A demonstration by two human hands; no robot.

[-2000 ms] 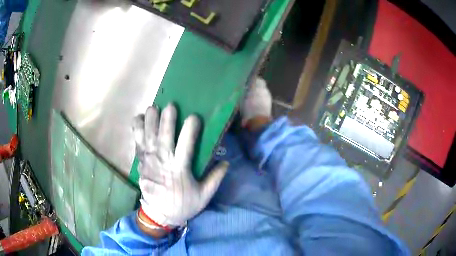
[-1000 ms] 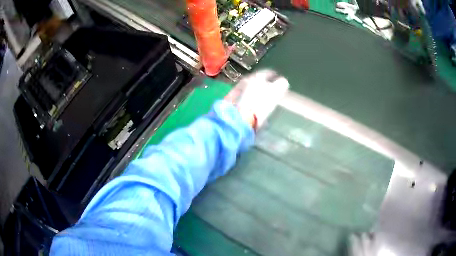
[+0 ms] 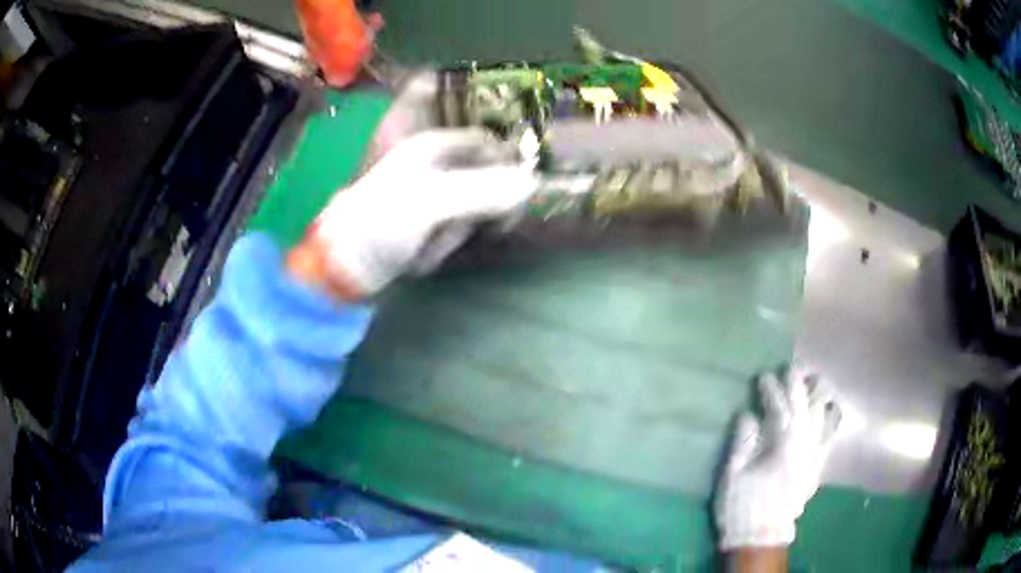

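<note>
A black carrier fixture (image 3: 627,218) holds a populated circuit board (image 3: 509,95) with yellow parts and a pale grey cover (image 3: 627,146). It is blurred, over the back of the grey-green grooved pad (image 3: 582,336). My left hand (image 3: 414,207), in a white glove, grips the fixture's left side. My right hand (image 3: 778,453), also gloved, lies with fingers apart on the pad's right edge, near the silvery metal plate (image 3: 851,369), and holds nothing.
Large black totes (image 3: 190,213) stand at the left, with a fixture in one. An orange-wrapped post (image 3: 333,39) rises at the back left. Small scrap bins (image 3: 972,470) with yellow-green pieces stand at the right. Another green board (image 3: 991,134) lies at the far right.
The view has turned from the right side to the pad. My left hand has taken hold of the fixture from beside the orange post and brought it over the pad. My right hand now shows clearly.
</note>
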